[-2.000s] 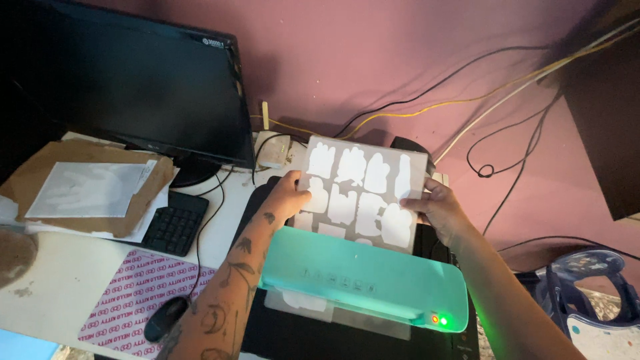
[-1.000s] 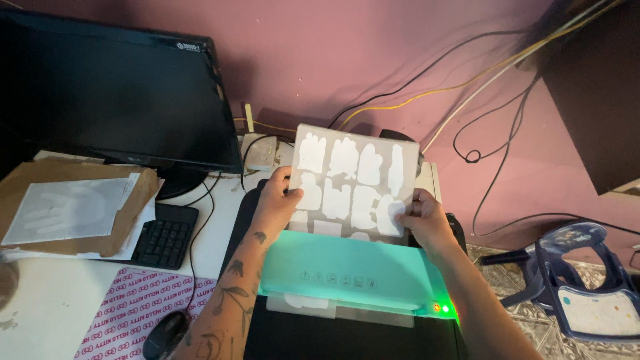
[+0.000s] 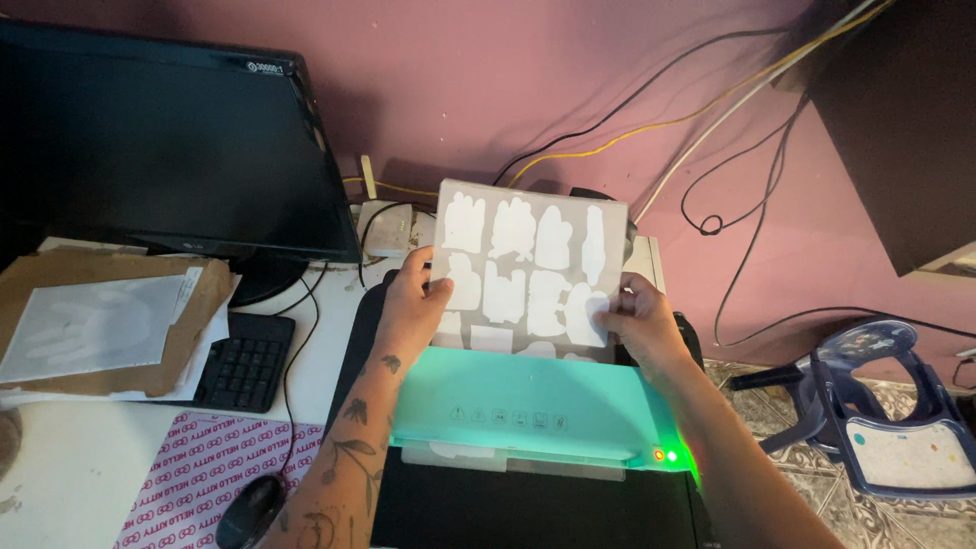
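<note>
A clear laminating pouch (image 3: pixel 492 267) with several white paper cut-outs inside stands tilted up from the far side of a mint-green laminator (image 3: pixel 526 404). My left hand (image 3: pixel 415 305) pinches its left edge, thumb on the near face. At the right edge, my right hand (image 3: pixel 640 320) holds it between thumb and fingers. The pouch's lower part is hidden in the machine. Clear film (image 3: pixel 564 467) sticks out on the laminator's near side. Two small lights, orange and green, glow at the machine's right end. The laminator rests on a black device (image 3: pixel 457 507).
To the left are a monitor (image 3: pixel 168 145), a black keyboard (image 3: pixel 244 358), a mouse (image 3: pixel 250 511) on a patterned mouse pad (image 3: pixel 183 473), and cardboard (image 3: pixel 206 305) with papers. Cables (image 3: pixel 595 145) run along the pink wall. A child's plastic chair (image 3: pixel 831 427) stands on the floor at right.
Both hands keep hold of the pouch's sides throughout. The view has shifted, bringing more of the child's chair into sight than two seconds ago.
</note>
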